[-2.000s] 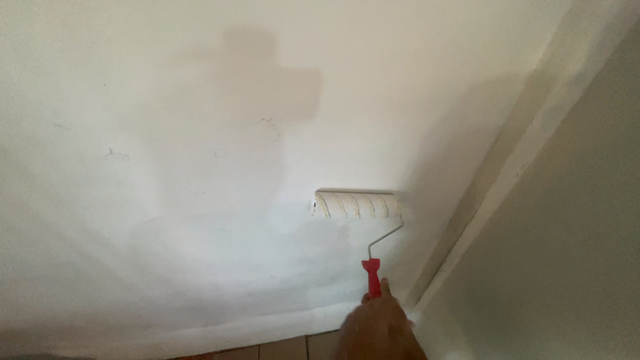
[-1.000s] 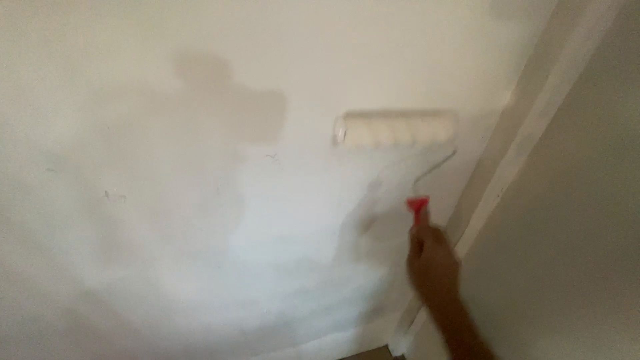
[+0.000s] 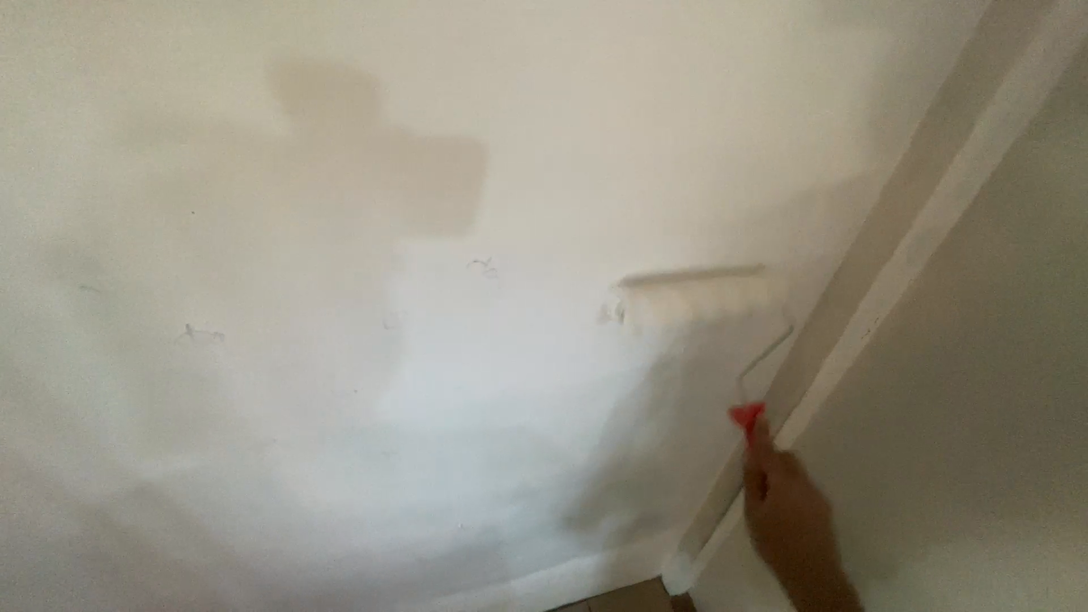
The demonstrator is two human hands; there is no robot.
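Observation:
My right hand (image 3: 786, 501) comes in from the lower right and is closed round the red handle of a paint roller (image 3: 697, 299). The roller's pale sleeve lies level against the white wall (image 3: 510, 357), its bent wire frame running down from the right end to the handle. Motion blurs the sleeve. Grey-beige patches and a few small scuff marks show on the wall at the left and middle. My left hand is out of view.
A trim strip (image 3: 901, 229) runs diagonally at the right, beside a greyer surface (image 3: 969, 382). Along the bottom is a pale skirting (image 3: 544, 586), with a bit of brown tiled floor (image 3: 629, 597) below it.
The roller and my right hand rose up the wall between the first two frames; now they are somewhat lower again, close to the trim. My right hand has kept its hold on the handle.

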